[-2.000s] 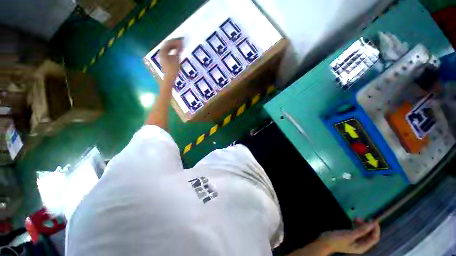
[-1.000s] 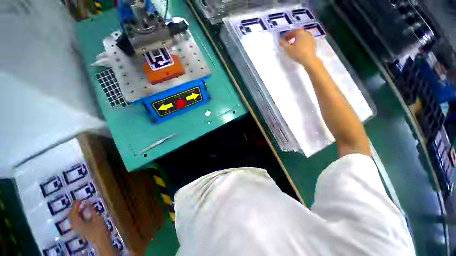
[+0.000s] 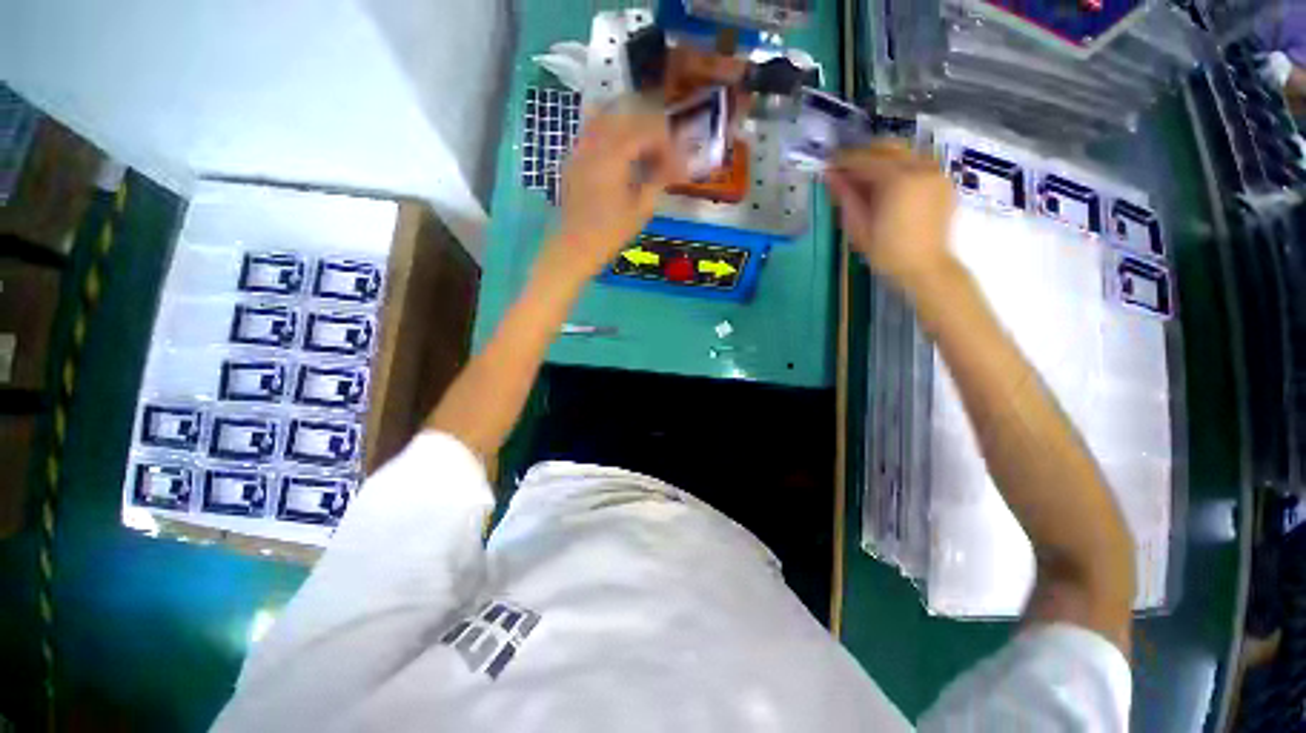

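Observation:
A phone housing with a pale rim is over the orange press nest. It looks tilted. My left hand is at its left edge, with the fingertips closed on it; the hand is blurred. My right hand grips a second phone housing by its lower right part, in the air just right of the nest. The perforated base plate lies under the nest. The press head is partly cut off at the top edge.
The blue start box is in front of the base plate. A black-and-white grid sheet and tweezers lie on the bench. Trays with housings are at left and right. A person's hand shows at the far upper right.
My left hand has moved from the left tray to the nest, and the housing there now looks tilted. My right hand has moved left from the right tray, carrying a housing.

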